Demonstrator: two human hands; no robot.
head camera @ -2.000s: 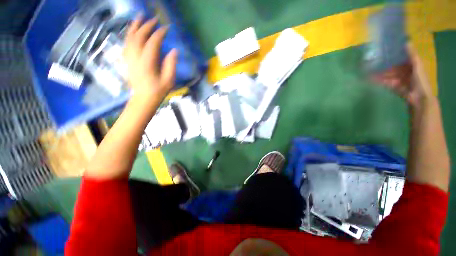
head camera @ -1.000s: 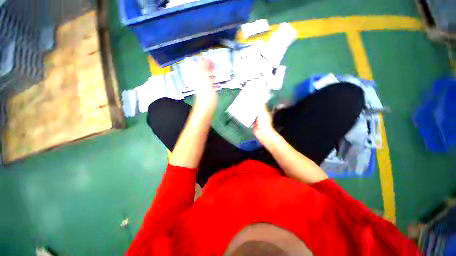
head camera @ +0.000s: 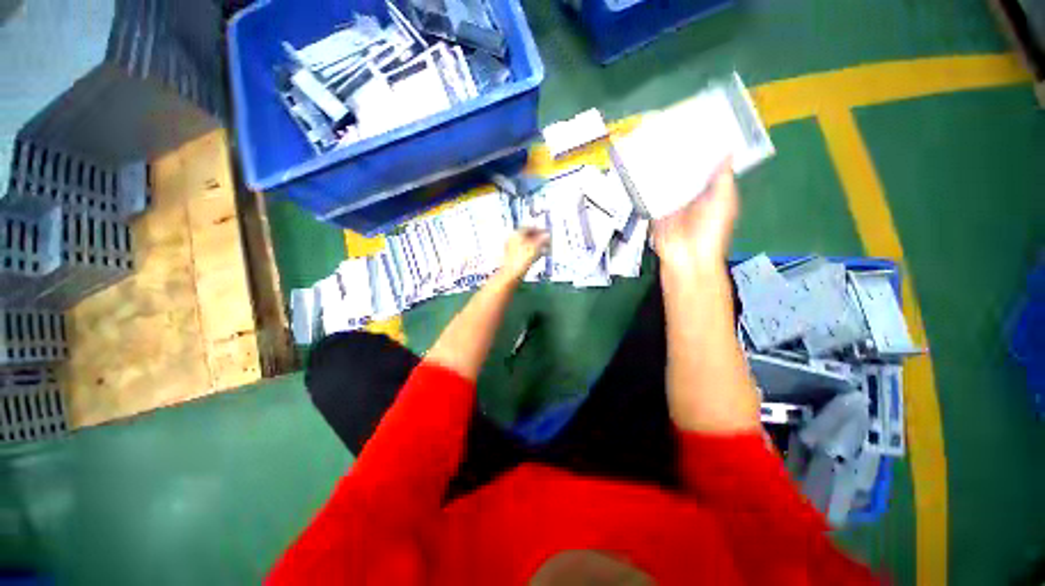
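My right hand [head camera: 701,223] holds a pale silver-grey sheet-metal housing [head camera: 685,143] with a folded edge, raised above the floor. My left hand [head camera: 527,246] is at the row of parts [head camera: 447,246], by its right part; it is small and blurred, so I cannot tell whether its fingers grip a piece. The row of similar pieces leans in an overlapping line on the floor in front of me. Its right end is a looser heap of pieces [head camera: 596,218].
A blue bin [head camera: 390,177] of loose parts stands beyond the row. Another full blue bin [head camera: 882,486] is by my right leg. Stepped grey stacks [head camera: 75,218] stand on a wooden pallet [head camera: 172,298] at left. A thin dark tool [head camera: 521,340] lies on the floor.
My right hand has moved forward and right, with a housing held up. My left hand has moved slightly right and nearer along the row. The view has shifted, showing more of the far bin.
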